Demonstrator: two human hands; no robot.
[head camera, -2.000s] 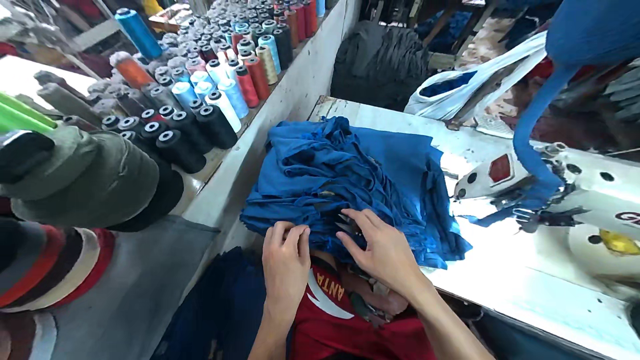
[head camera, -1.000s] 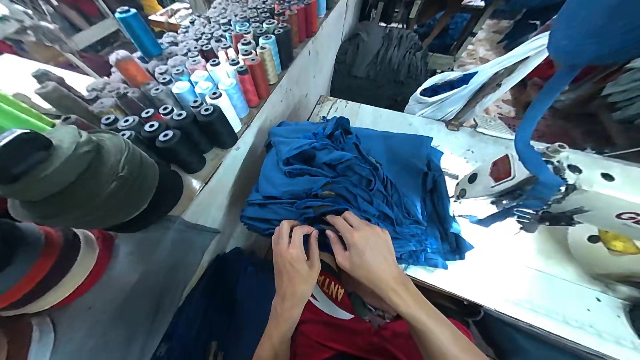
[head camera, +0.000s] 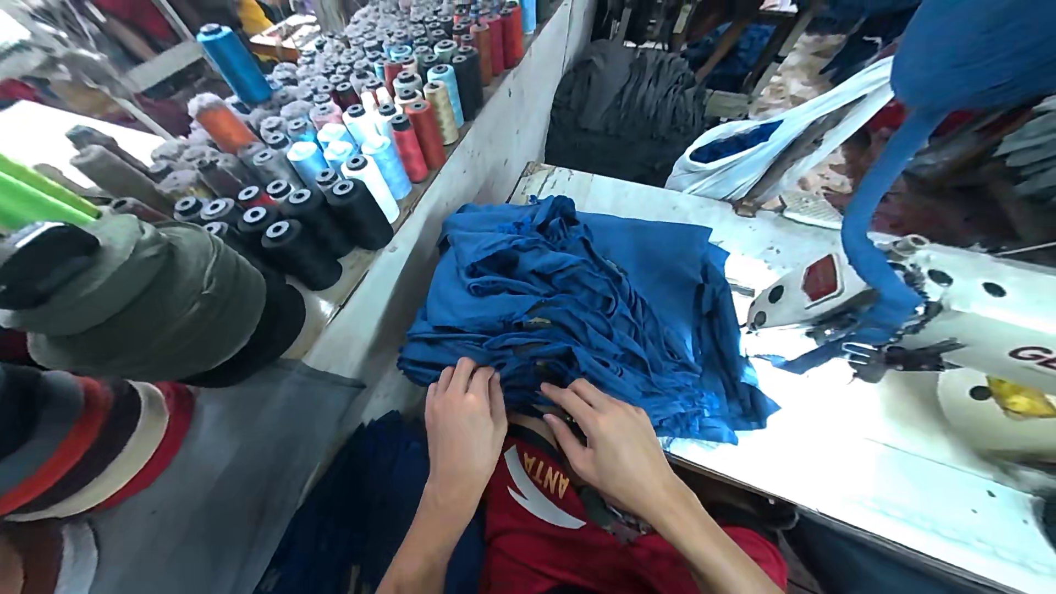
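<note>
A thick pile of blue fabric pieces (head camera: 569, 289) lies on the white sewing table (head camera: 825, 478), its near side bunched and creased. My left hand (head camera: 466, 421) rests with bent fingers on the near left edge of the pile. Close beside it, my right hand (head camera: 606, 441) touches the same edge with fingers bent and somewhat apart. Whether either hand pinches a layer cannot be told; the fingertips are partly hidden in dark folds. To the right stands a white sewing machine (head camera: 982, 338) with a blue fabric strip (head camera: 866, 190) running down into it.
Many thread cones (head camera: 305, 247) crowd a shelf at the left behind a white wooden partition (head camera: 487, 148). Large fabric rolls (head camera: 157, 305) sit nearer on the left. A white cloth bag (head camera: 767, 148) hangs past the table's far edge. Dark blue fabric (head camera: 363, 511) lies below my left arm.
Both hands stay at the near edge of the pile. The right hand moved toward the left hand, then back a little to the right, and its fingers are more spread than a second ago.
</note>
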